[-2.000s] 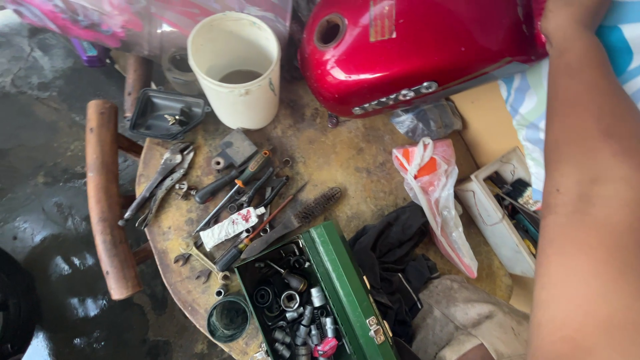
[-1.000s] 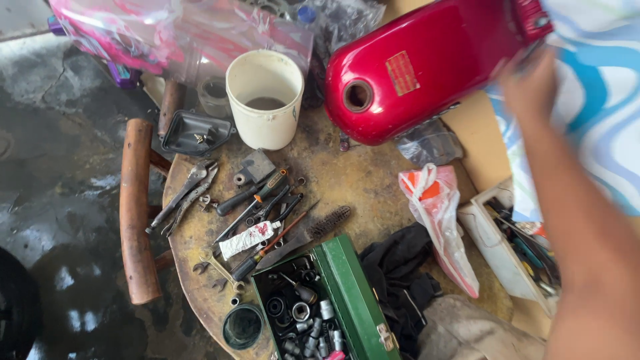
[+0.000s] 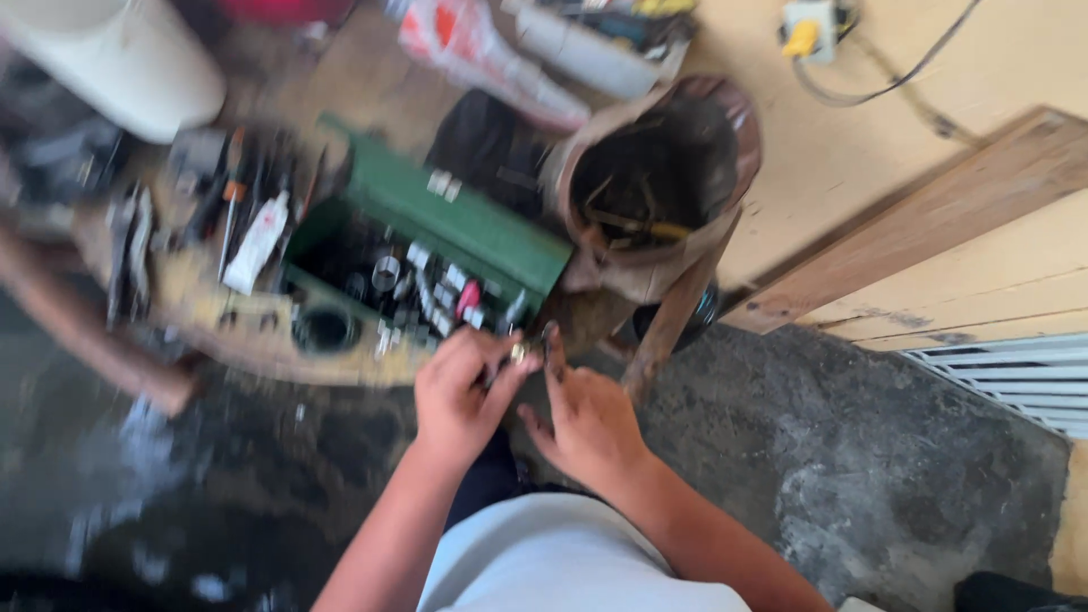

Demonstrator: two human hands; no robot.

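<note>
My left hand (image 3: 463, 382) pinches a small brass-coloured metal part (image 3: 519, 351) between thumb and fingertips, just off the table's front edge. Close on its right is my right hand (image 3: 591, 416), index finger extended beside the part and thumb apart; its fingertips look dark and smudged. A small dark item seems to be at that index fingertip, too blurred to name. Beyond both hands an open green metal toolbox (image 3: 459, 225) holds sockets (image 3: 385, 274) and a pink item (image 3: 468, 299). Left of the box lie a white tube (image 3: 257, 244), a screwdriver (image 3: 232, 191) and locking pliers (image 3: 136, 246).
A white bucket (image 3: 127, 76) stands at the upper left of the wooden table (image 3: 340, 364). A round dark dish (image 3: 325, 330) sits near its edge. Right of the toolbox is a worn open container (image 3: 659, 170); a wooden plank (image 3: 918, 221) leans farther right, above the wet floor (image 3: 816, 476).
The view has swung down and right. Both hands are now together before the toolbox, the left with a small brass-coloured part; one second ago a hand was by the red fuel tank.
</note>
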